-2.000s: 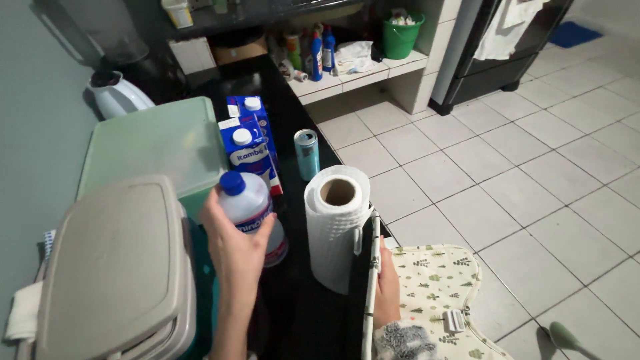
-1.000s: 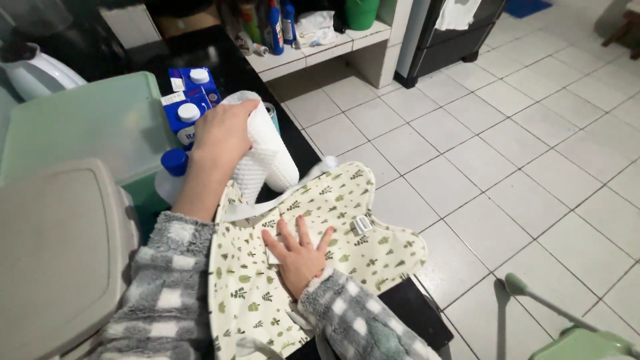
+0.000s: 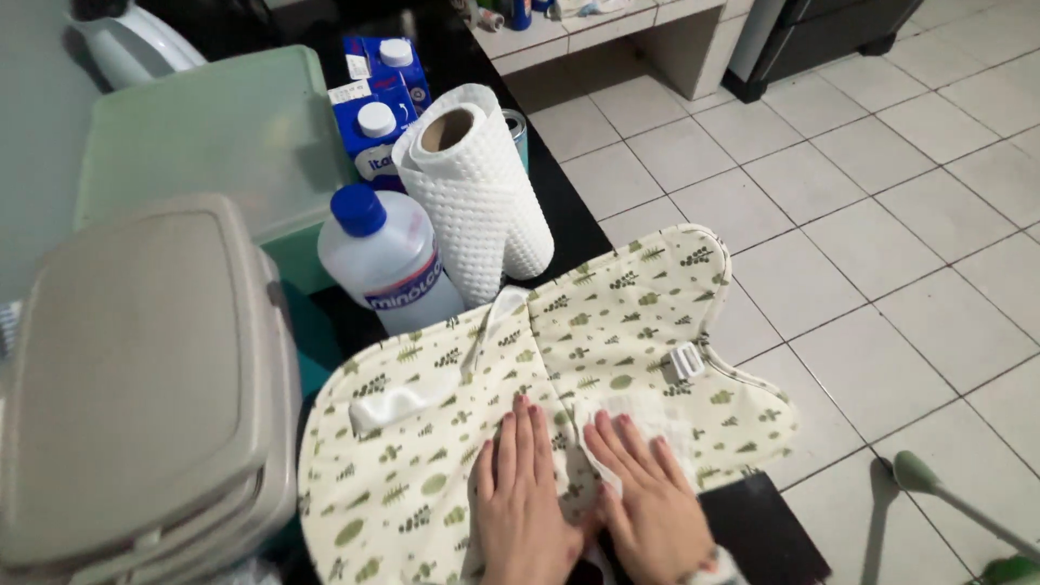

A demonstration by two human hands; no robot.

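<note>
A cream fabric piece with a green plant print (image 3: 431,479), fitted with white straps and a white plastic buckle (image 3: 686,360), lies spread over the dark countertop and reaches past its right edge. Flat on its middle rests my left hand (image 3: 524,496), fingers together. My right hand (image 3: 646,487) presses a white paper towel sheet (image 3: 650,418) against the fabric, fingers slightly spread. Beyond the fabric stand a clear bottle with a blue cap (image 3: 390,256) and a paper towel roll (image 3: 479,195), which leans slightly.
Blue cartons with white caps (image 3: 370,126) and a can (image 3: 517,138) stand behind the roll. At left are a grey-lidded container (image 3: 138,382) and a green-lidded box (image 3: 211,146). A green-headed long-handled object (image 3: 918,473) is over the tiled floor (image 3: 894,268) at right.
My left hand has let go of the paper towel roll and come down onto the fabric. The roll now stands beside the bottle. A paper sheet now shows under my right hand.
</note>
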